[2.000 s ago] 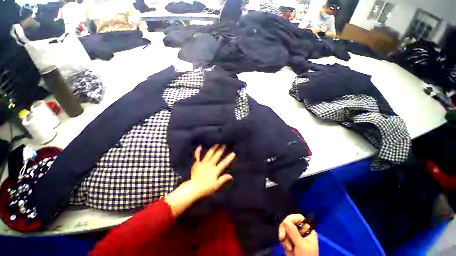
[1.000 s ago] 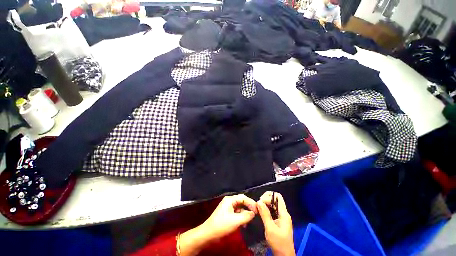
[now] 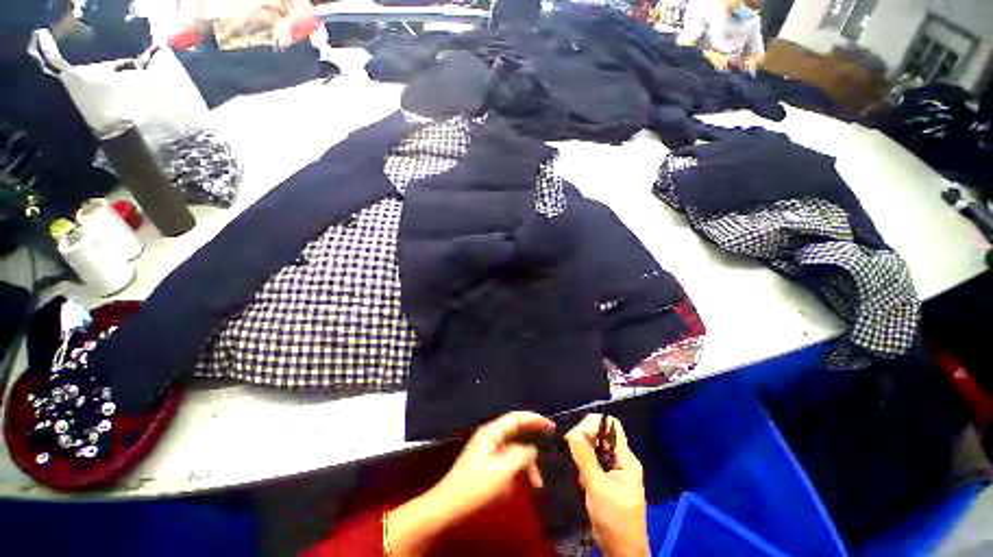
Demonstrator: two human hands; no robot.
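A dark padded jacket (image 3: 490,272) lies on the white table in front of me, its black-and-white checked lining (image 3: 338,310) showing at the left and neck. A red-and-white patch shows at its lower right. My left hand (image 3: 495,468) is at the table's front edge below the jacket, fingers bent; whether it holds a fine thread cannot be told. My right hand (image 3: 610,479) is just right of it, closed on a small thin dark tool (image 3: 605,437). The red tray (image 3: 142,441) at the left holds many black and white rounds, partly under a sleeve.
Another jacket (image 3: 762,180) lies at the right. A dark jacket heap (image 3: 588,71) is at the back. A dark flask (image 3: 147,180), white cones (image 3: 98,261) and a white bag (image 3: 136,93) stand at the left. Blue bins (image 3: 751,457) are below the edge. A person (image 3: 724,33) sits behind.
My left hand has left the jacket and come to the front edge, now slightly apart from my right hand. My right hand has moved up and left. The jacket's front panel lies flatter.
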